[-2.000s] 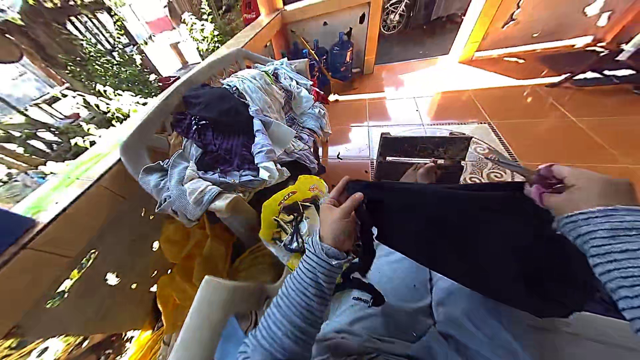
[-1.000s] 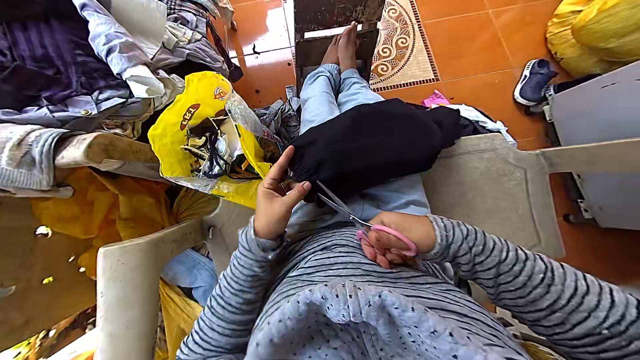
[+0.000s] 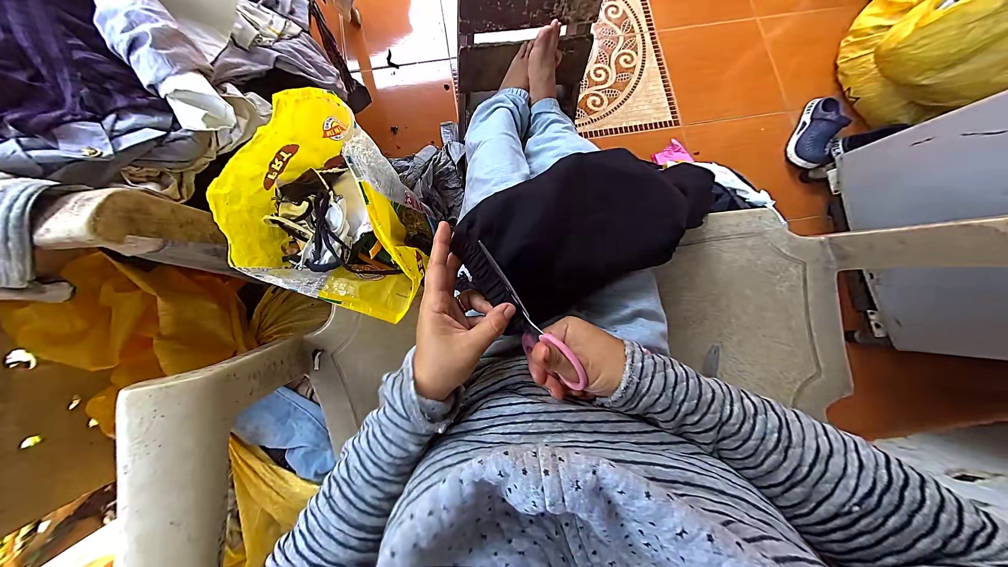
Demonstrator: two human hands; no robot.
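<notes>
Black cloth [image 3: 575, 228] lies bunched across my lap, over light blue jeans [image 3: 496, 150]. My left hand [image 3: 457, 323] holds the cloth's ribbed or gathered edge between thumb and fingers at its near left corner. Pink-handled scissors [image 3: 555, 354] are in my right hand [image 3: 579, 358], with the blades lying against that edge and pointing up and left. How far the blades are apart is hard to tell. A yellow plastic bag [image 3: 244, 185] stands just left of my left hand, its mouth showing dark cords and fabric scraps [image 3: 323, 224].
Piled clothes [image 3: 79, 102] fill the upper left. A worn plastic chair armrest [image 3: 213, 378] is at my left, a chair seat [image 3: 740, 307] at my right. Beyond are a dark wooden stool [image 3: 528, 55], a blue shoe [image 3: 819, 134], a yellow sack [image 3: 937, 63] and a grey panel [image 3: 937, 197].
The view has swung down to my lap. The black cloth, stretched between my hands two seconds ago, now lies bunched on my legs. The scissors have come over to its edge by my left hand.
</notes>
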